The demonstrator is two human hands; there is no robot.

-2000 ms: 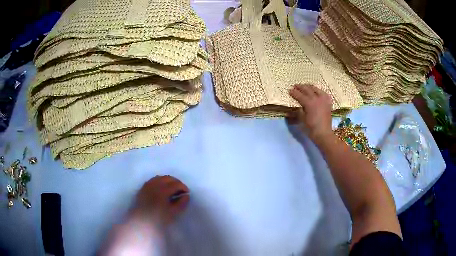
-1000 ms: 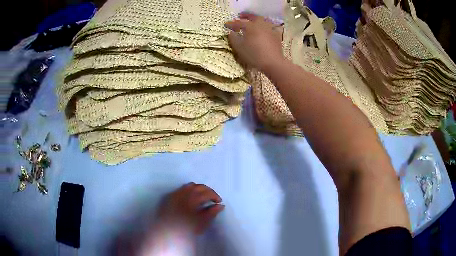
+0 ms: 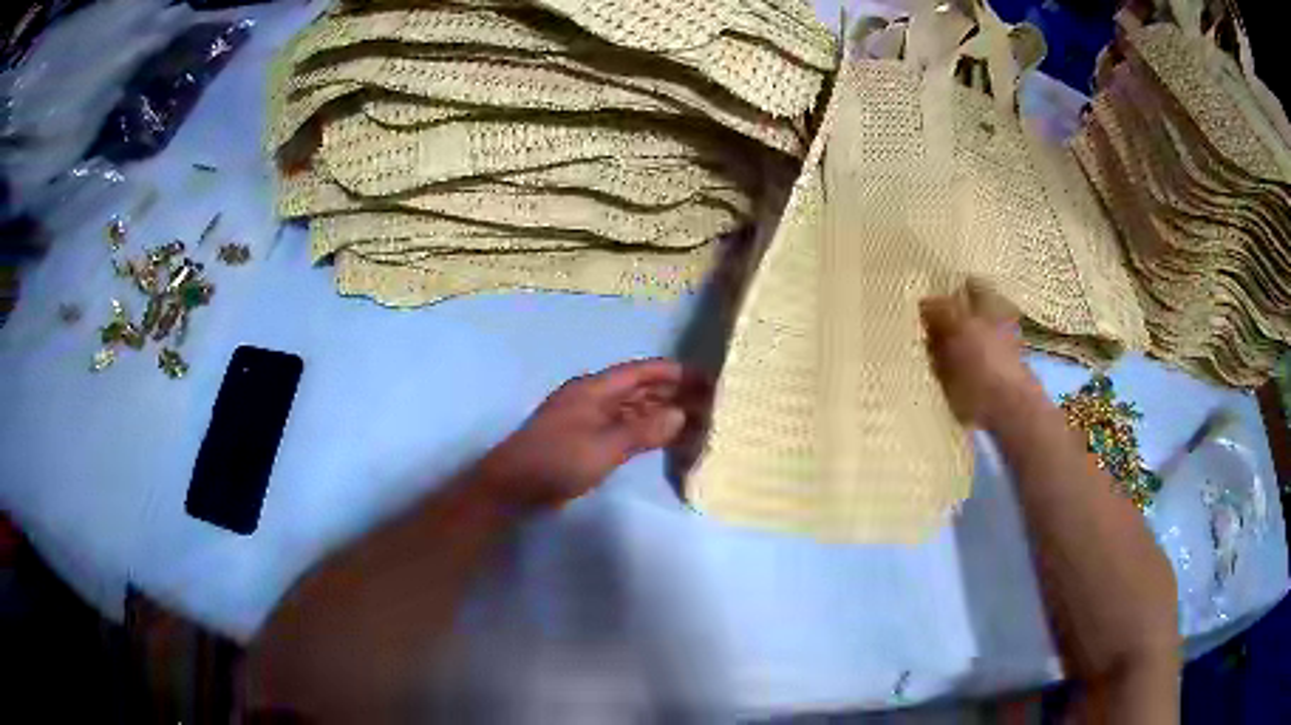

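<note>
A beige straw tote bag (image 3: 850, 354) stands out over the table at centre right, blurred, its lower edge towards me. My right hand (image 3: 980, 347) is closed on the bag's right edge, also blurred. My left hand (image 3: 602, 425) is just left of the bag with fingers curled, close to its left edge. Whether a small part sits in the left fingertips cannot be told. A pile of small gold and turquoise hardware (image 3: 1111, 436) lies right of my right forearm.
A layered stack of straw bags (image 3: 524, 184) is at back left. More bags (image 3: 1041, 241) lie behind the right hand, and a tall stack (image 3: 1203, 198) is at far right. A black phone (image 3: 245, 439), scattered fittings (image 3: 163, 298), dark plastic (image 3: 163, 85) and clear plastic (image 3: 1225, 524) lie around.
My right hand has come back from the left stack's top and now has a bag at centre right. My left hand has moved up beside it. The view has shifted.
</note>
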